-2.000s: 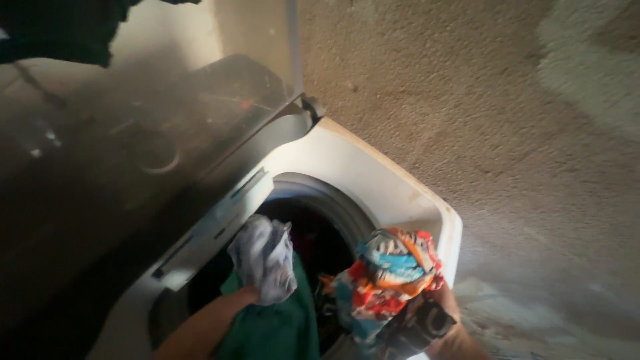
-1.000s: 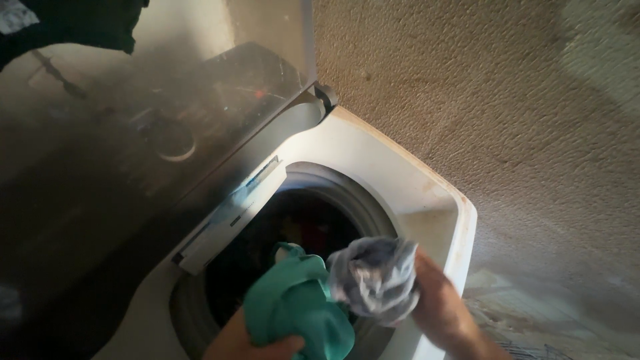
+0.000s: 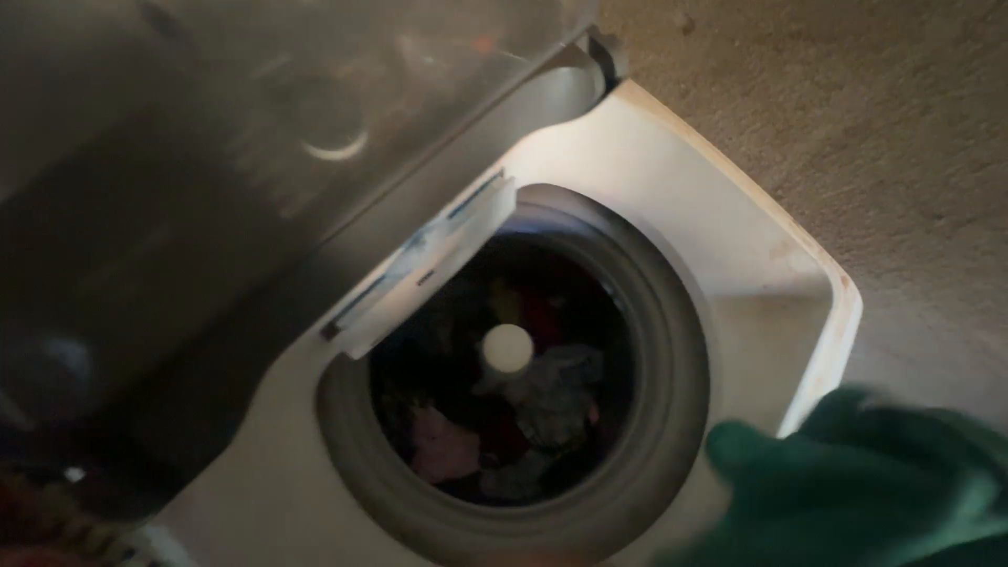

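The open drum of a top-loading washing machine [image 3: 677,354] fills the middle of the view. Dark and coloured clothes lie inside it, among them a pink cloth [image 3: 445,449] and a greyish cloth [image 3: 555,394]. A round white cap [image 3: 507,348] shows at the drum's centre. Blurred green fabric [image 3: 858,480] hangs over the machine's lower right edge; whatever holds it is hidden. Neither my left hand nor my right hand can be made out. Reddish patterned cloth [image 3: 55,528] shows at the lower left corner.
The raised, see-through dark lid [image 3: 236,157] stands at the upper left. A pale slotted plastic part [image 3: 429,264] juts over the drum's edge. A rough wall [image 3: 827,102] lies close beside the machine on the right.
Both hands, which held teal-green and greyish cloths over the drum one second ago, have left clear view. Green fabric now shows at the lower right. The view sits closer over the drum.
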